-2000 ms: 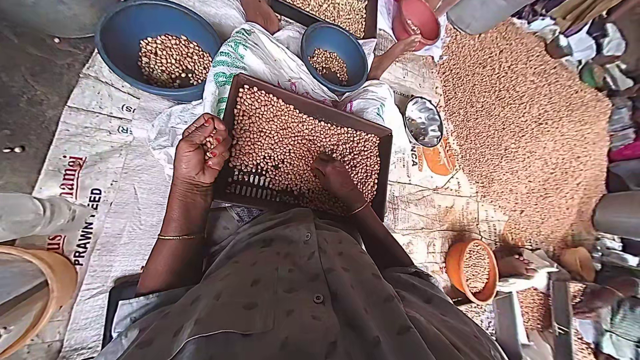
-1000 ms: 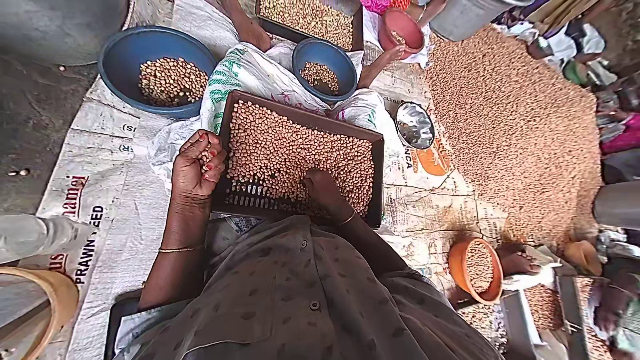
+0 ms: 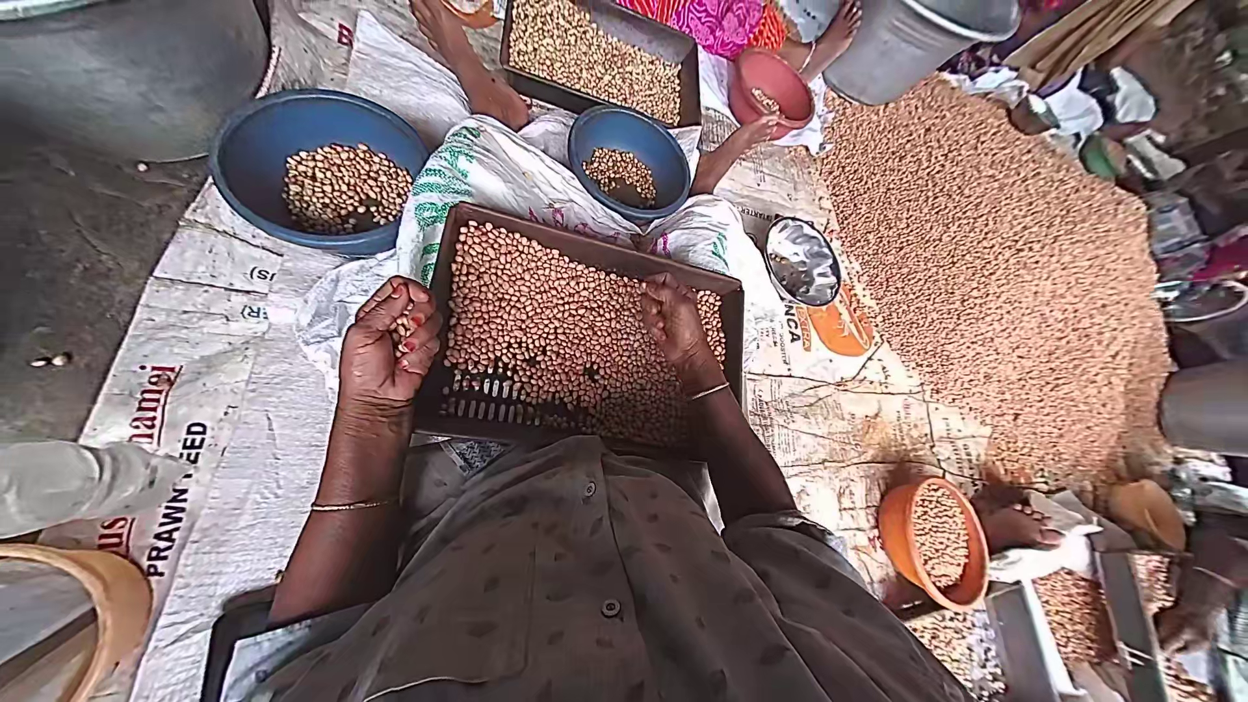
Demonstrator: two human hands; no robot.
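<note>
A brown plastic tray (image 3: 595, 248) with a slotted bottom lies in front of my body, spread with pinkish-brown nuts or kernels (image 3: 546, 322). My left hand (image 3: 390, 341) is raised at the tray's left edge, its fingers curled around several of these kernels. Over the right part of the tray is my right hand (image 3: 676, 327), fingers bent close to the kernels; whether it pinches one cannot be seen. The slots show bare at the tray's lower left.
Beyond the tray stand a large blue basin (image 3: 239, 175) and a smaller blue bowl (image 3: 585, 146), both with kernels. A steel bowl (image 3: 803, 261) sits right of the tray, near a big kernel heap (image 3: 994, 283). An orange bowl (image 3: 897, 526) and other people's feet and hands are nearby.
My right hand has moved away from my body across the tray, from the lower middle to the upper right part. My left hand stays closed at the left edge.
</note>
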